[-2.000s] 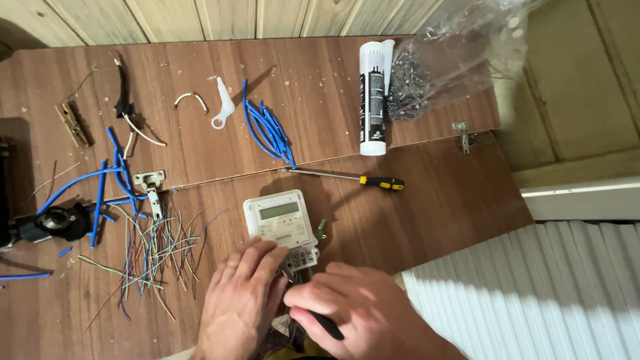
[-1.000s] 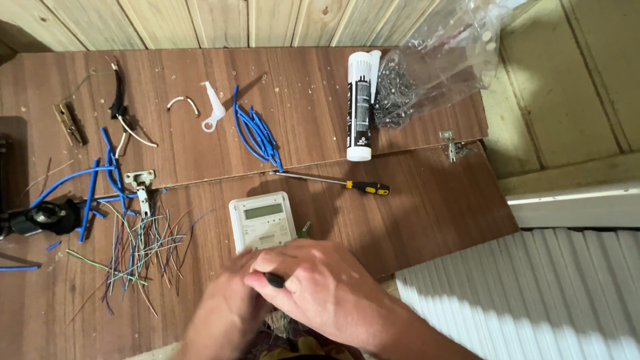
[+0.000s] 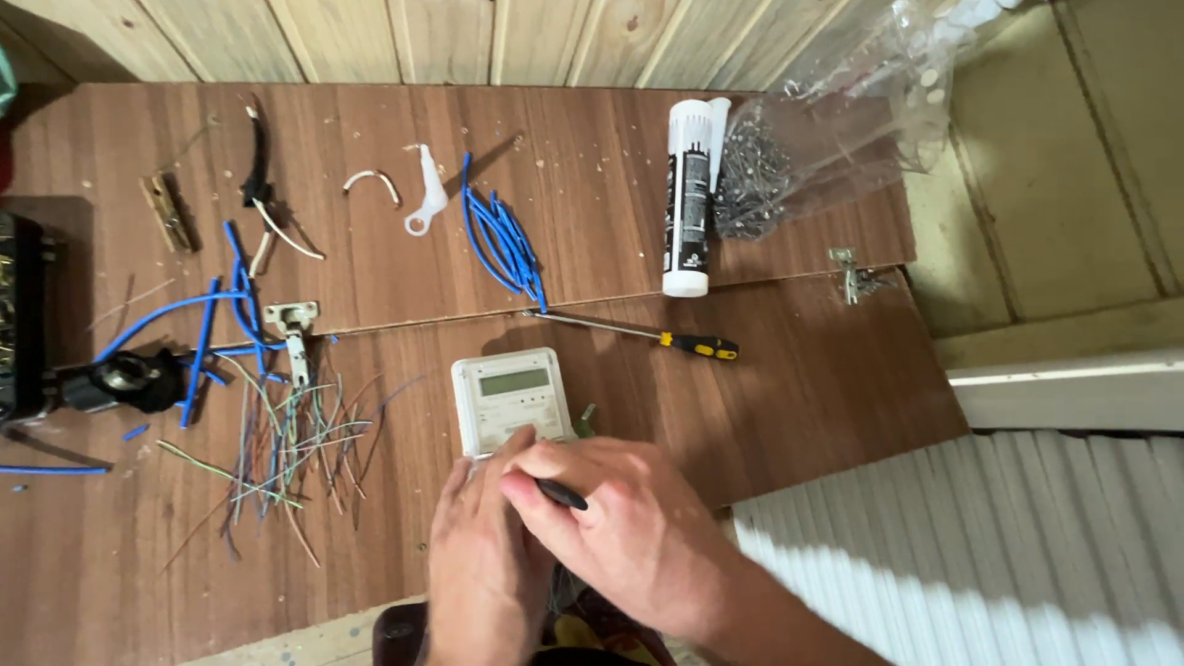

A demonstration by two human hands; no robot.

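Observation:
A white electricity meter [image 3: 514, 400] with a grey display lies near the front edge of the wooden board. My left hand [image 3: 490, 546] rests at the meter's lower end, its fingers on or close to the casing. Crossing over it, my right hand [image 3: 620, 527] is closed round a black-handled tool [image 3: 561, 494]; only the handle end shows, and its tip is hidden beneath the hands. Part of a green object [image 3: 585, 421] shows at the meter's lower right. Behind the meter lies a black and yellow screwdriver [image 3: 700, 346].
Blue cable pieces [image 3: 499, 242], a sealant cartridge [image 3: 687, 199] and a plastic bag of screws or nails [image 3: 758, 176] lie toward the back. Thin loose wires [image 3: 287, 453], a cabinet hinge [image 3: 294, 335] and a black case [image 3: 20, 314] are at left. Another hinge [image 3: 846, 276] sits at right.
My right hand has turned about the tool, whose handle points differently from two seconds ago. Both hands stay at the meter's lower end.

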